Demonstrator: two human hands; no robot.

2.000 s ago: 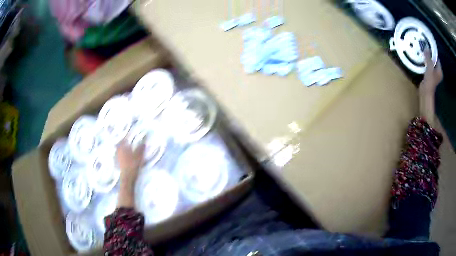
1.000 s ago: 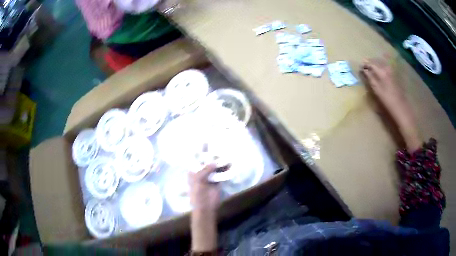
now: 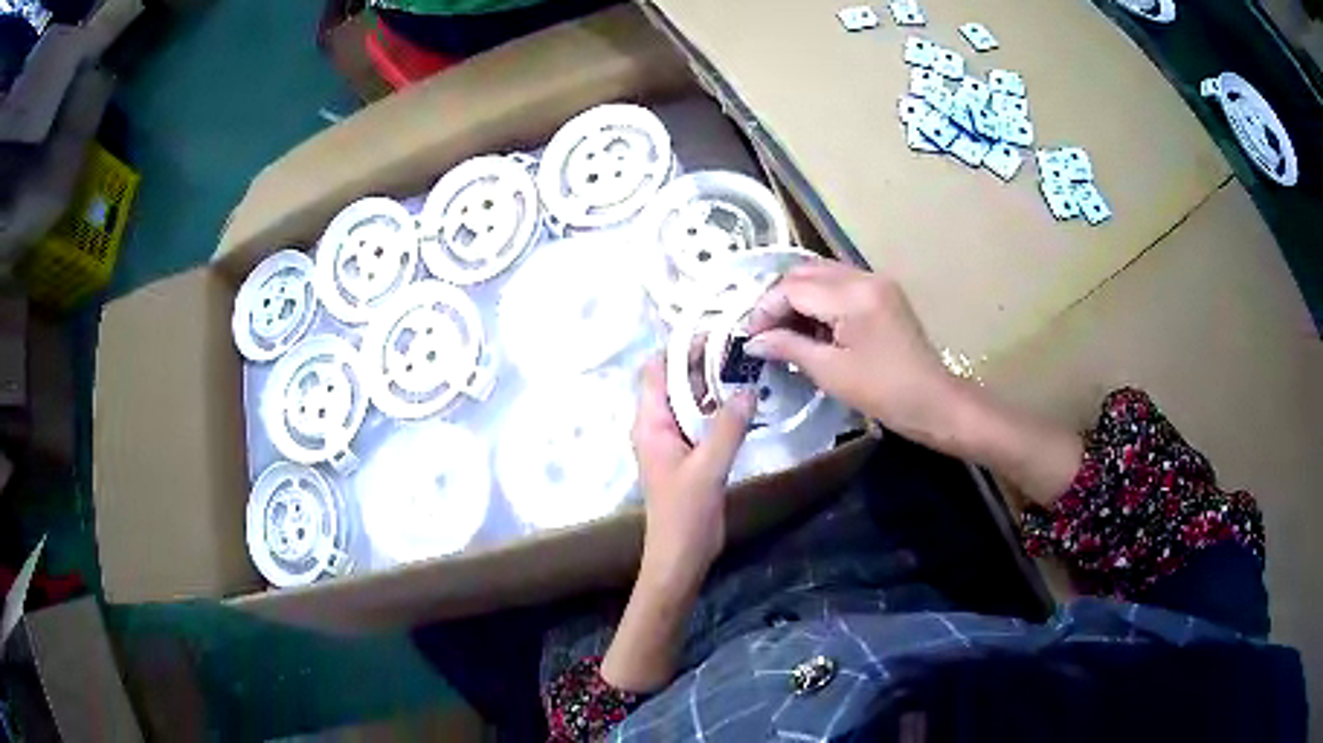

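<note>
A white round mounting base [image 3: 791, 396] is held over the right end of the open carton [image 3: 167, 436]. My left hand [image 3: 688, 462] grips its lower left rim, thumb on top. My right hand [image 3: 849, 341] reaches over it from the right, its fingertips on a small dark square piece [image 3: 742, 360] at the base's middle. Whether that piece is fixed to the base cannot be told. Other white bases [image 3: 427, 350] lie in rows in the carton, some overexposed. Small pale square plates with dark holes [image 3: 969, 111] lie in a loose pile on the cardboard-covered table [image 3: 1161, 312].
A dark green conveyor [image 3: 1216, 70] with white bases [image 3: 1252, 131] runs at the upper right. A yellow crate [image 3: 90, 230] stands on the green floor at the left. Another open box [image 3: 73, 668] is at the lower left. Green cloth of a person shows at the top.
The view has shifted. My right hand has left the table and come over the carton to the base. My left hand now holds that base's rim, and the dark piece shows at the right fingertips.
</note>
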